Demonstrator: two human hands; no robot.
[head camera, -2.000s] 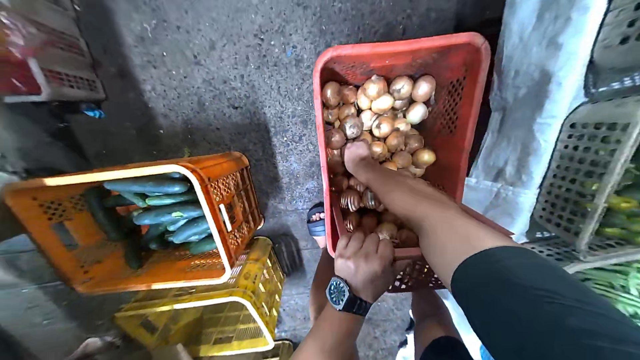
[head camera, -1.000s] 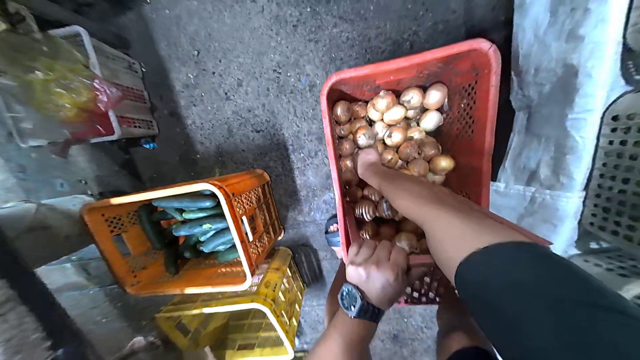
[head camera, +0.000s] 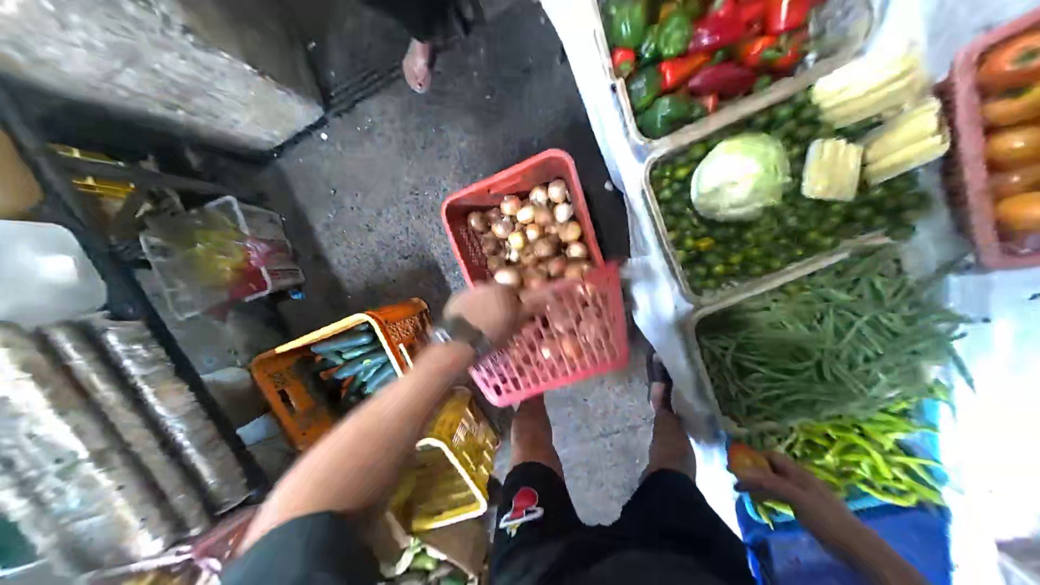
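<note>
A red plastic crate (head camera: 457, 230) holds brown onions (head camera: 532, 227) and leans toward my legs, its slatted near wall facing me. My left hand (head camera: 485, 313), with a watch on the wrist, is blurred and closed at the crate's near left rim. Far to the right, my right hand (head camera: 772, 479) has its fingers around a round orange-red item (head camera: 746, 460), perhaps a tomato, beside long green chili peppers (head camera: 865, 455).
An orange crate (head camera: 280, 398) of cucumbers and a yellow crate (head camera: 463, 431) stand left of my legs. Trays of bell peppers (head camera: 723, 41), small green citrus-like fruit with a cabbage (head camera: 739, 175), and green beans (head camera: 829, 341) line the right. Another person's foot (head camera: 418, 67) shows ahead.
My right hand has left the onions inside the crate and is now out at the right, holding an orange-red item. My left hand remains at the crate's rim. The view has swung and widened.
</note>
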